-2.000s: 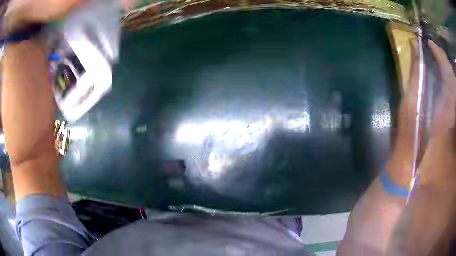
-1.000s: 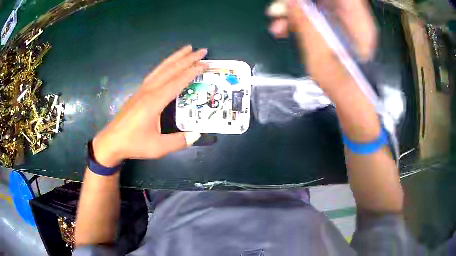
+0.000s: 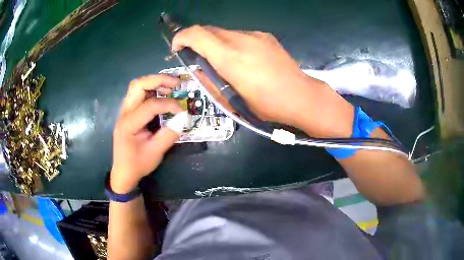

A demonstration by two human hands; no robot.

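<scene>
The white socket housing (image 3: 221, 133) lies on the dark green table in front of me, its open side up, with a circuit board and small parts inside. My left hand (image 3: 147, 117) is over its left side, thumb and fingers reaching into it; whether they pinch a part is hidden. A white cover sits on the thumb tip. My right hand (image 3: 244, 66) holds the black soldering iron (image 3: 216, 81) above the housing, with a pale tube along it. The iron's far end points to the upper left, beyond the housing. My right hand and the iron hide part of the housing.
A loose heap of brass contact strips (image 3: 30, 137) lies at the left. A clear plastic bag (image 3: 376, 78) is right of the housing. The iron cable (image 3: 351, 143) trails over my right wrist. A cardboard edge (image 3: 432, 61) stands at right, and a black parts bin (image 3: 79, 231) is below the left table edge.
My left hand has moved from the housing's edge to over its inside. My right hand has come in from the upper right and now holds the soldering iron over the housing.
</scene>
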